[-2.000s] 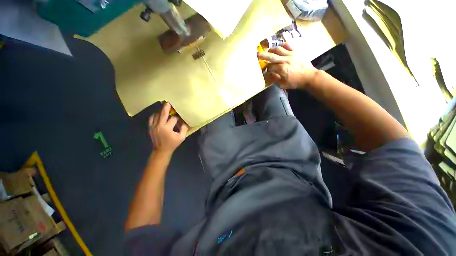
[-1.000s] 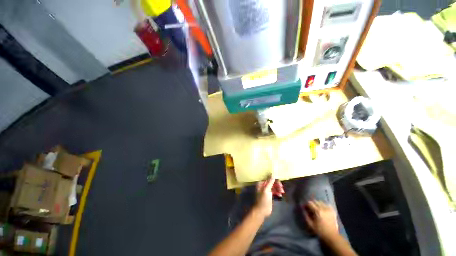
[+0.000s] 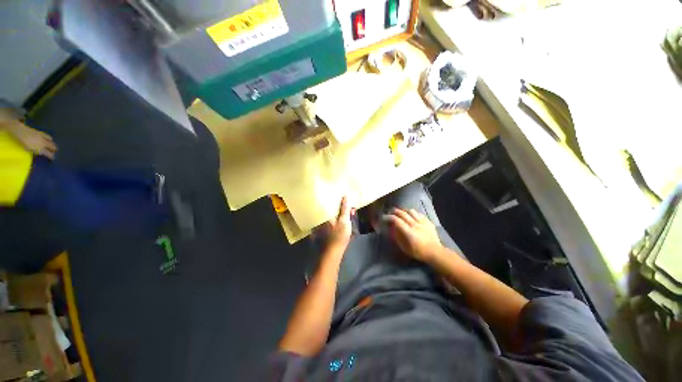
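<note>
A khaki-yellow cut panel point(image 3: 250, 160) lies on the small wood table under the press, its notched edge at the left. The brown press head block point(image 3: 298, 133) is over it, with a small brown label or emblem point(image 3: 321, 142) beside the block. My left hand point(image 3: 339, 230) is at the panel's near edge, one finger reaching onto it; its grip is unclear. My right hand point(image 3: 410, 230) is over my lap, off the panel, fingers bent; whether it holds something small is unclear. A yellow button housing point(image 3: 395, 148) shows right of the panel.
Small dark pieces point(image 3: 425, 130) lie beside the yellow housing. A round container point(image 3: 449, 82) and tape roll point(image 3: 386, 61) stand behind. The green-grey press point(image 3: 273, 71) is above. Another person in yellow and blue point(image 3: 97, 195) is at left. The long white table point(image 3: 538, 160) holds cut pieces.
Both hands have left the yellow buttons at the table edge. My left hand moved to the panel's near edge, my right to my lap. A person has come into view at left.
</note>
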